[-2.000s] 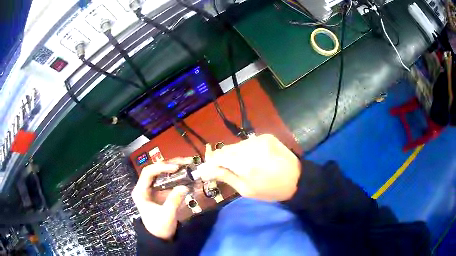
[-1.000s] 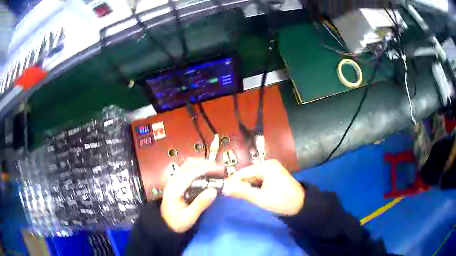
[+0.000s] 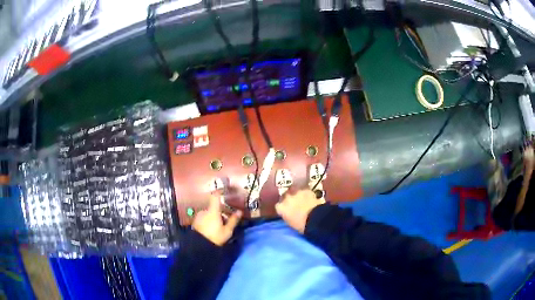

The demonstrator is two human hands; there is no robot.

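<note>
The red-brown test fixture box point(image 3: 193, 167) lies in front of me. Pale oval sockets point(image 3: 284, 178) run along its near part, with round brass-coloured fittings point(image 3: 247, 160) above them. My left hand point(image 3: 214, 225) is at the leftmost socket, index finger stretched towards it and thumb apart; blur hides whether it holds anything. My right hand point(image 3: 298, 208) is at the near edge below the two right sockets, fingers bent down; what is under them is hidden. A lead with a white end point(image 3: 266, 171) lies across the panel between the hands. Another white-ended lead point(image 3: 332, 126) is at the right.
A shiny blister tray point(image 3: 111, 181) of dark and silver units is left of the fixture. A lit display point(image 3: 246, 85) stands behind it. A tape roll point(image 3: 429, 92) lies on a green board at right. A red marker point(image 3: 49, 59) is upper left. A person's arm point(image 3: 522, 190) shows far right.
My hands have moved apart; the cylindrical unit held between them earlier no longer shows there. The view has turned, so the fixture appears further right and more of its sockets show.
</note>
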